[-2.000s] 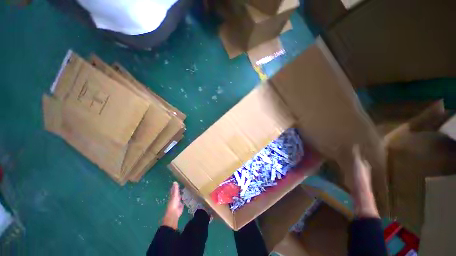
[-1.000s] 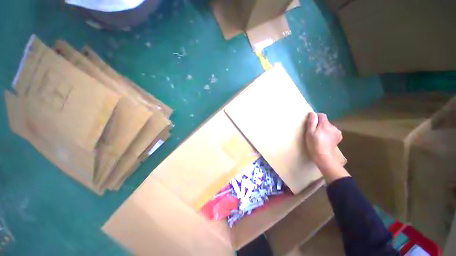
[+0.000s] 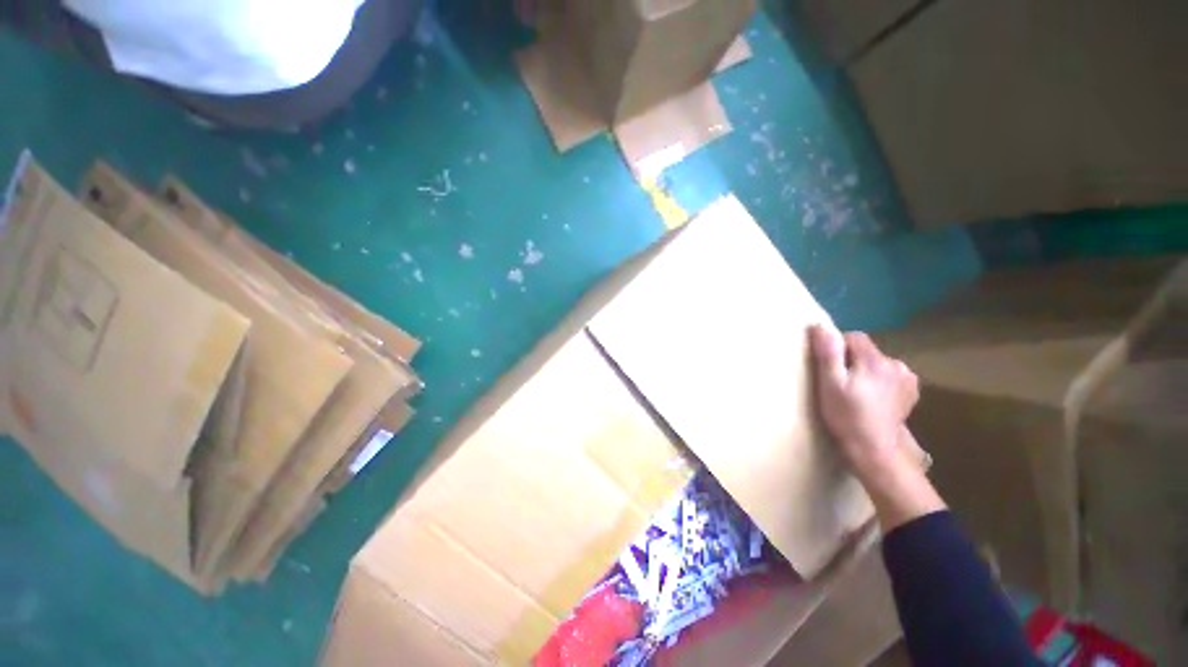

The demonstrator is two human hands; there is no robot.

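An open brown cardboard carton (image 3: 495, 502) stands tilted across the lower middle. Inside lies a heap of small white and dark board pieces (image 3: 680, 554), with red bubble wrap (image 3: 593, 628) at its lower left. My right hand (image 3: 866, 397) grips the outer edge of the carton's right flap (image 3: 723, 378), which is folded partly over the opening. My left hand is not in view.
Flattened cartons (image 3: 130, 378) are stacked on the green floor (image 3: 456, 287) at left. A dark round container with a white sheet or bag (image 3: 241, 39) is at upper left. Other cartons (image 3: 664, 65) stand at the top and right. A red object (image 3: 1088, 645) is at lower right.
My right hand has come onto the carton's right flap, which has folded inward over the opening. My left hand, seen beside the carton two seconds ago, has gone out of view.
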